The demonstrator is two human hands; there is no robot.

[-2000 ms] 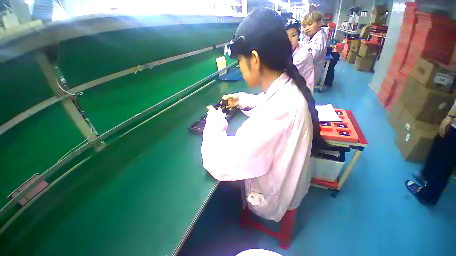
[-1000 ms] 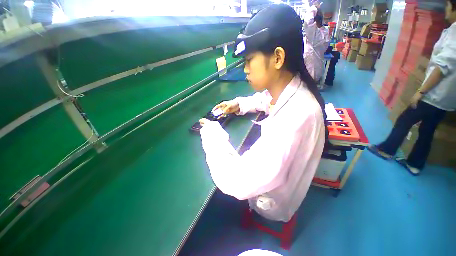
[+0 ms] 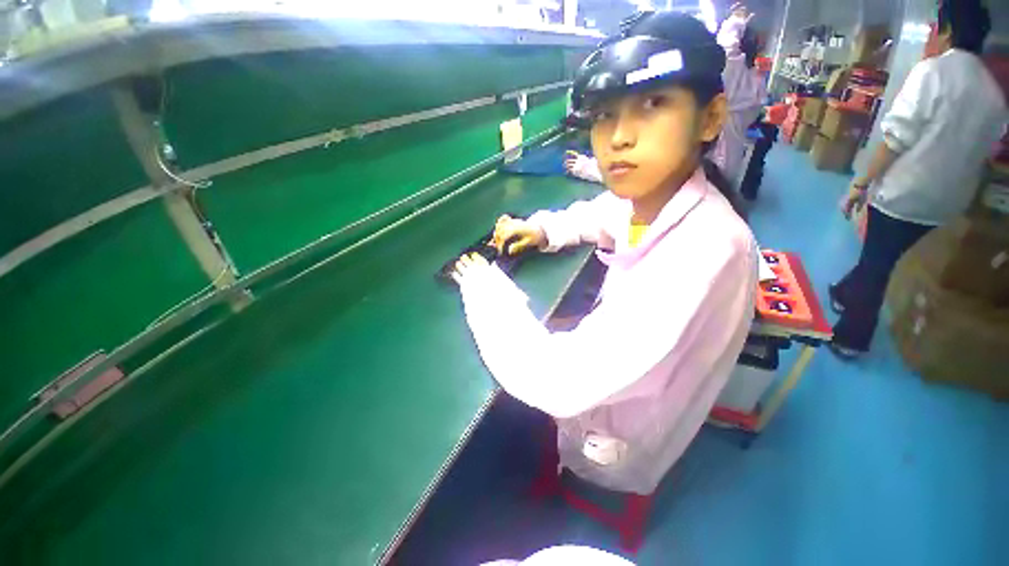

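Observation:
Neither of my hands can be made out. The long green bench (image 3: pixel 277 420) lies nearest in front of me and runs away toward the upper right. A dark tray (image 3: pixel 479 261) lies on it, under the hands of a neighbouring worker in a pink coat (image 3: pixel 653 321). The tray's contents are too small to tell. A pale pink-white shape (image 3: pixel 559 556), blurred and cut off by the bottom edge, cannot be identified.
A metal rail and green panel (image 3: pixel 332 182) run along the bench's left side, with a pink holder (image 3: pixel 89 392). Behind the worker, a cart holds a red tray (image 3: pixel 783 290). A person in white (image 3: pixel 940 138) is in the aisle near cartons (image 3: pixel 957 315).
The neighbouring worker has turned their head from the tray toward me. The person in white has moved up the aisle. The view has shifted slightly left. The pale shape at the bottom edge shows wider.

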